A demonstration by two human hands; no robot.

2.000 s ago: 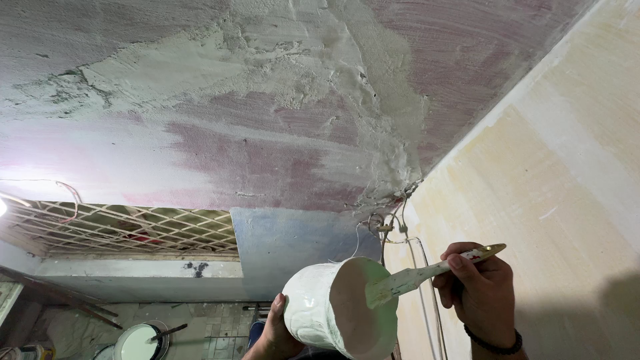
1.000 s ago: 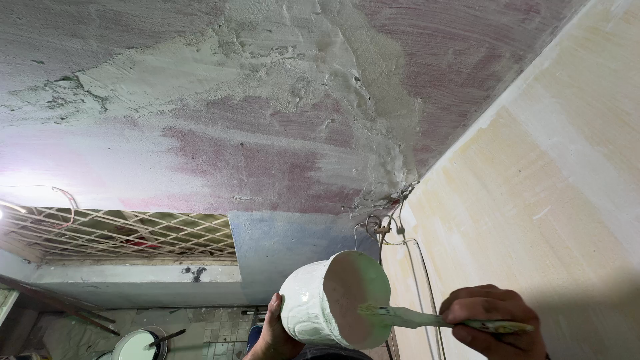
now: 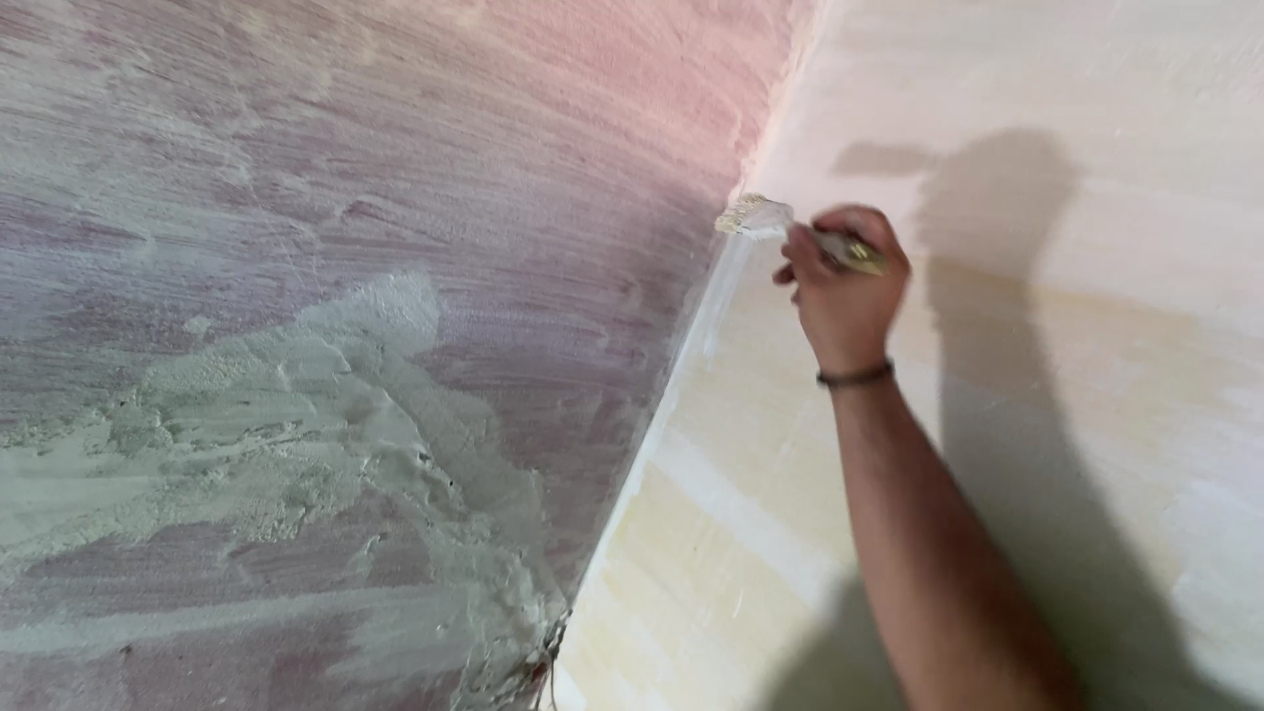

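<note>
My right hand (image 3: 851,281), with a dark band at its wrist, grips the handle of a paintbrush (image 3: 765,217). The brush's pale, paint-coated bristles touch the corner where the mauve, roughly plastered surface (image 3: 553,286) meets the cream wall (image 3: 750,504). Below the bristles a wet-looking white streak (image 3: 726,286) runs down along that corner on the cream side. My left hand is out of view, and so is the paint bucket.
A raised, rough patch of grey-white plaster (image 3: 296,425) covers the lower left of the mauve surface. Thin wires (image 3: 551,657) stick out at the bottom of the corner. The shadow of my arm (image 3: 997,326) falls on the cream wall.
My right hand has taken the brush out of the white bucket and up to the corner. The view has swung upward, and the bucket, left hand and metal lattice have left it.
</note>
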